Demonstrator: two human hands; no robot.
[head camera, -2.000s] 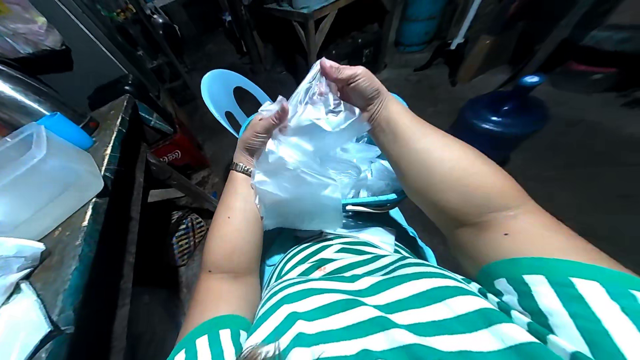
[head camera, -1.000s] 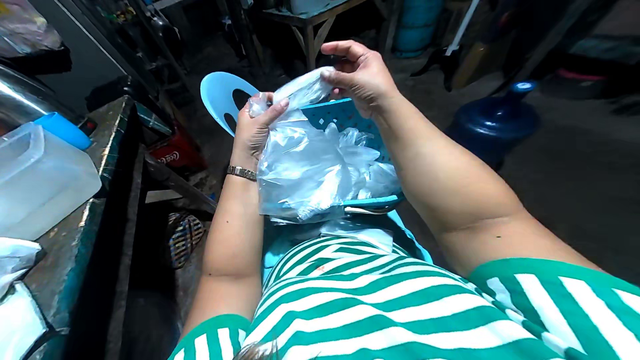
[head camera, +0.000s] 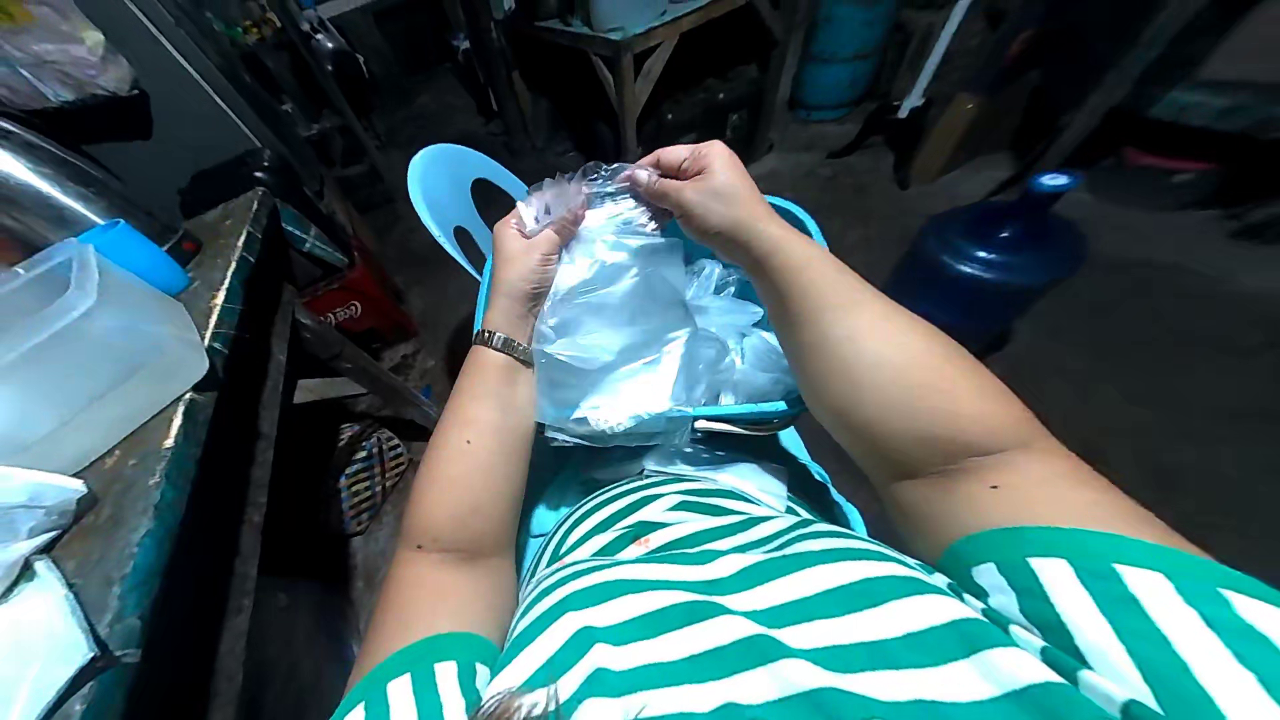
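Note:
My left hand (head camera: 535, 255), with a metal-band watch on its wrist, grips the upper left part of a stack of clear plastic bags (head camera: 615, 330). Thumb and fingers of my right hand (head camera: 695, 190) pinch the top edge of the bags, a little to the right of my left hand. The bags hang down over a light blue plastic basket (head camera: 745, 411). More crumpled clear plastic bags (head camera: 735, 340) lie inside the basket, partly hidden by the stack and my right forearm.
A light blue plastic chair (head camera: 435, 185) stands behind the basket. At left, a worktop (head camera: 150, 480) bears a translucent plastic container (head camera: 110, 370) and a blue cup (head camera: 135, 258). A red crate (head camera: 360, 300) is beyond it. A dark blue water jug (head camera: 985, 260) stands on the floor at right.
One second ago my right hand held a gathered fold of plastic higher over the basket; now it pinches the top edge of the bags, which hang flatter in front of it.

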